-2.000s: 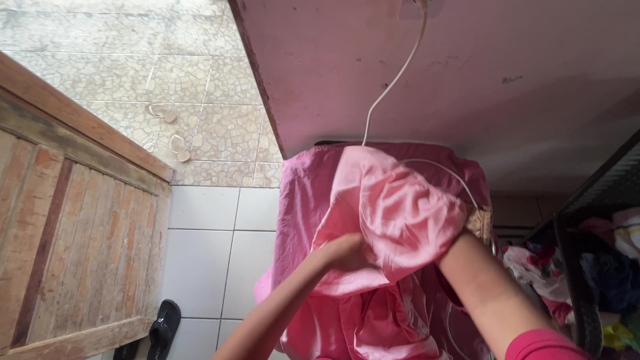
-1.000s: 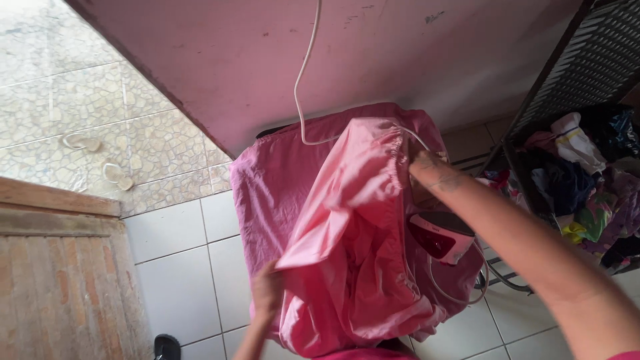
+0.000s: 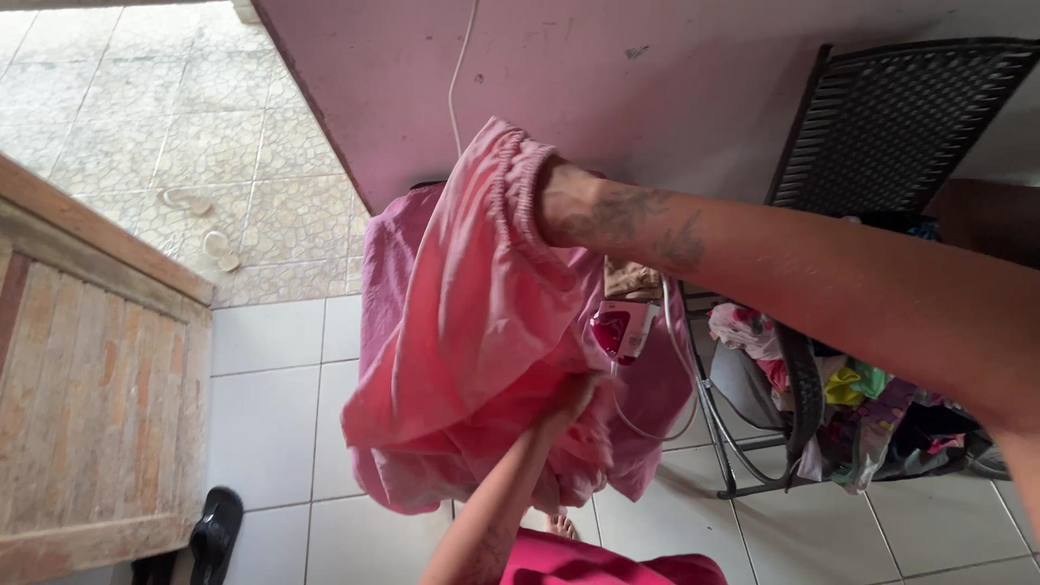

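Observation:
A light pink cloth garment with a gathered elastic edge (image 3: 471, 325) hangs lifted over a board or table draped in darker pink cloth (image 3: 390, 260). My right hand (image 3: 565, 199) reaches inside the elastic opening at the top, its fingers hidden by the fabric. Lower down, my left hand (image 3: 577, 398) is on the garment's fold near its lower right part; its fingers are blurred, and their hold cannot be made out. Right of the garment, a white and dark red clothes iron (image 3: 621, 329) rests on the draped surface, below a folded tan cloth (image 3: 632, 279).
A white cord (image 3: 459, 73) runs down the pink wall (image 3: 609, 89). A black woven chair (image 3: 902, 122) heaped with mixed clothes (image 3: 877, 406) stands at right. On the left are a wooden door (image 3: 97, 382), a black sandal (image 3: 218, 528) and light sandals (image 3: 221, 250) on the tiles.
My left hand has moved from the garment's left edge to its lower right part. The garment's elastic end is raised around my right hand, and the iron shows more fully. The view has shifted.

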